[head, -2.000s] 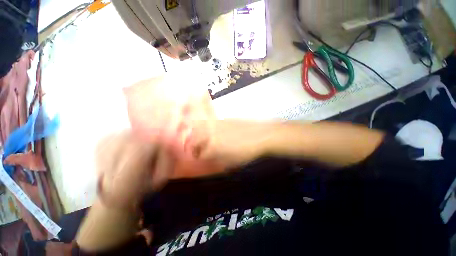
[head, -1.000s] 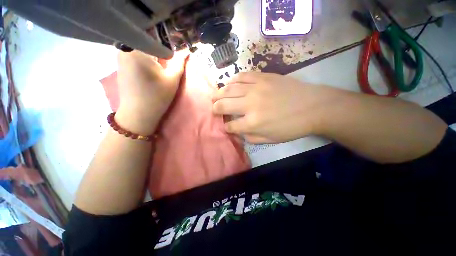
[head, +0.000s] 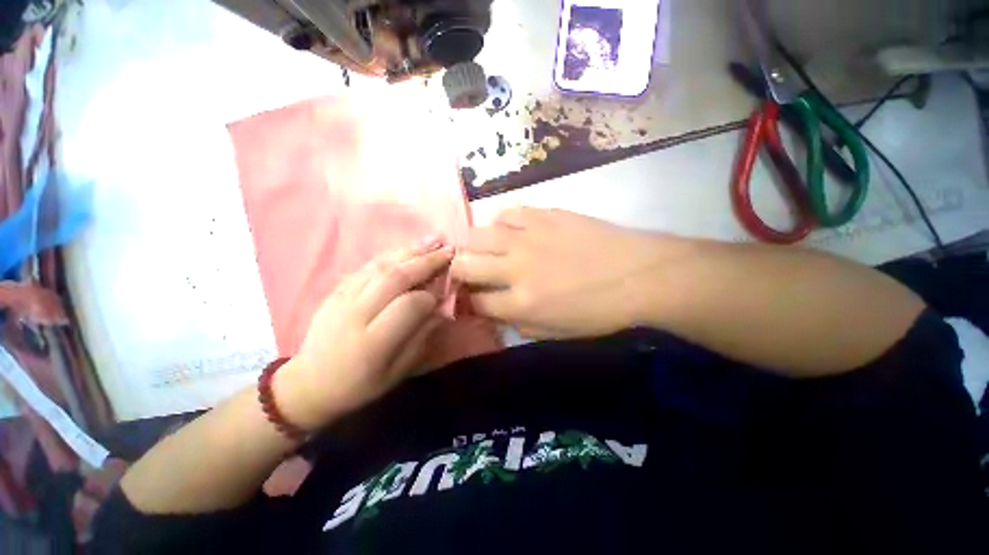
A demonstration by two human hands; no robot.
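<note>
A salmon-pink fabric panel (head: pixel 315 206) lies on the white table, its upper end brightly lit below the sewing machine head (head: pixel 369 33). My left hand (head: pixel 380 320) lies on the panel's lower part, fingertips pinching its right edge. My right hand (head: pixel 553 271) meets it there, its fingers closed on the same edge. The fingertips of both hands nearly touch, and the fabric is slightly folded between them. The panel's lower end is partly hidden by my left hand and my shirt. Glare hides the needle area.
A phone with a lit screen (head: pixel 605 49) lies right of the machine head. Scissors with red and green handles (head: pixel 837 163) lie farther right, near a black cable (head: pixel 906 179). At the left edge are a blue strip (head: pixel 43 222), pink fabric pieces (head: pixel 33 304) and a white tape (head: pixel 49 407).
My left hand has moved from beside the needle down to the panel's right edge. My right hand stays on that edge. The panel's upper part is now uncovered and lies flatter.
</note>
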